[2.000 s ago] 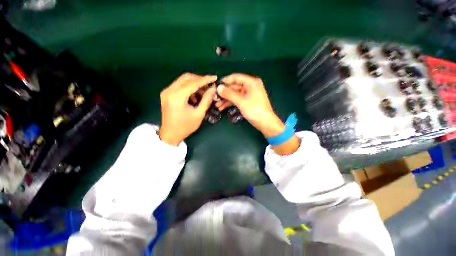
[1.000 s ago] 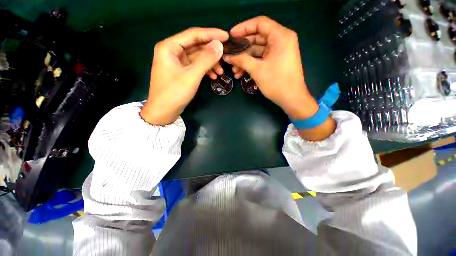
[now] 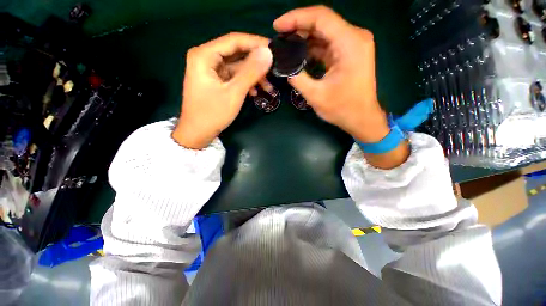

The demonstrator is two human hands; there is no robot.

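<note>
A round black disc [image 3: 288, 55] is held up between my two hands, its plain dark face towards me. My left hand [image 3: 218, 83] pinches its left edge with thumb and finger. My right hand [image 3: 341, 75] grips its right side, thumb below and fingers above and behind. Two round electronic units lie on the dark green mat below the hands: the left unit [image 3: 267, 100] shows its inner parts beside my left fingertips, and the right unit [image 3: 299, 100] is partly hidden by my right hand.
A dark test fixture [image 3: 66, 119] stands at the left. A tall stack of clear plastic trays [image 3: 461, 101] with dark units on top is at the right. An open cardboard carton [image 3: 497, 200] is below it. Blue plastic [image 3: 70, 244] shows below the bench at left.
The view has moved closer to the hands. The disc has turned from nearly edge-on to show its dark round face. My right hand has shifted slightly right and up.
</note>
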